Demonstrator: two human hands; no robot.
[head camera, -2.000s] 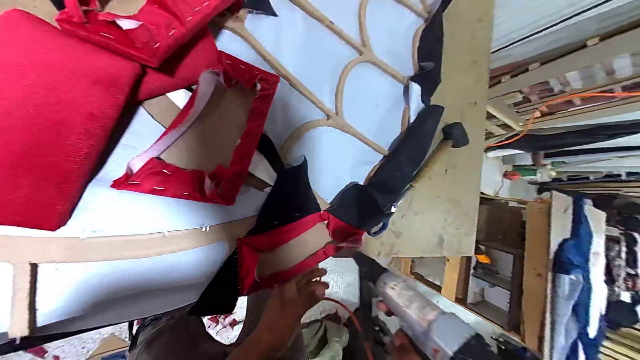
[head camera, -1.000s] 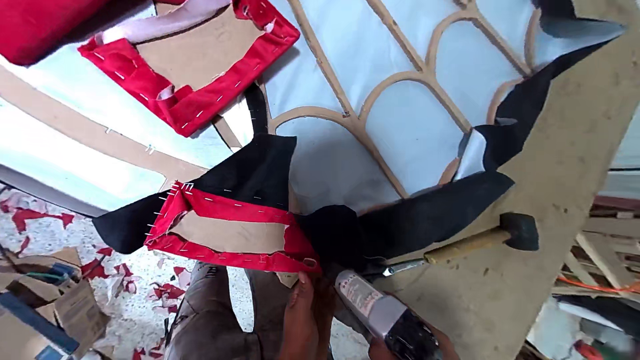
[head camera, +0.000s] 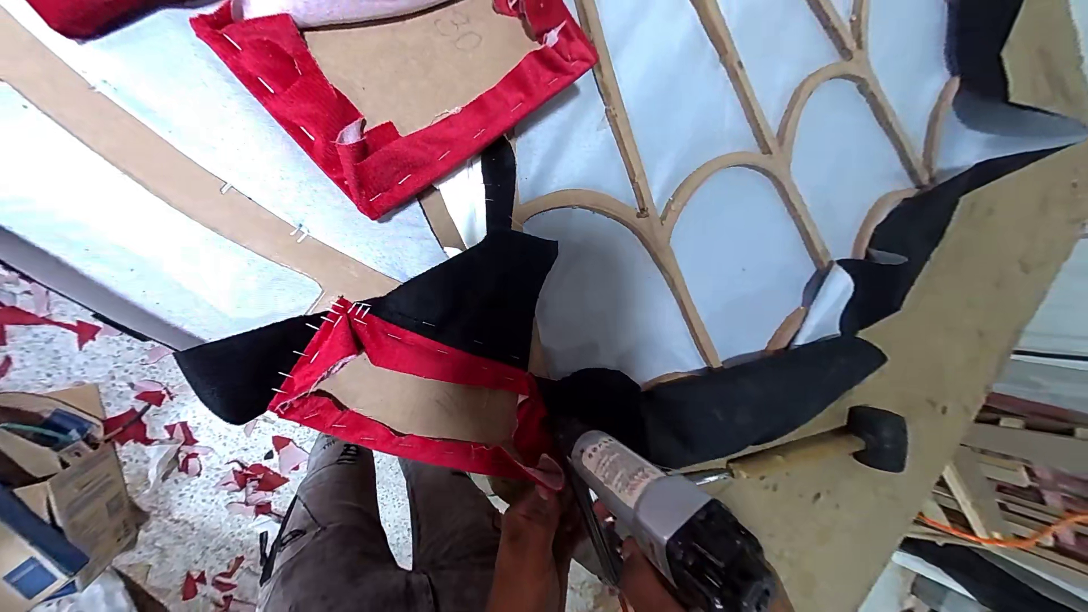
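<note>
My left hand (head camera: 534, 518) grips the lower right corner of a small red-fabric-wrapped panel (head camera: 425, 405), whose folded edges carry rows of staples around bare brown board. My right hand (head camera: 642, 578) is closed around a pneumatic staple gun (head camera: 646, 501), its nose near that corner and partly hidden. Black fabric (head camera: 476, 289) lies along the panel's upper edge and spreads to both sides. A larger red-wrapped panel (head camera: 476, 144) rests farther up. Behind them lies a white-backed piece with curved brown board strips (head camera: 731, 161).
A mallet with a black head (head camera: 880, 438) lies on the board table (head camera: 977, 340) at right, beside a metal-shafted tool (head camera: 710, 478). At lower left stands an open cardboard box (head camera: 93, 501) near red scraps (head camera: 255, 476) on the speckled floor. An orange cord (head camera: 994, 537) hangs at right.
The view has shifted and come closer since two seconds ago. Between the last two frames, my left hand stays at the small panel's corner and the staple gun stays beside it.
</note>
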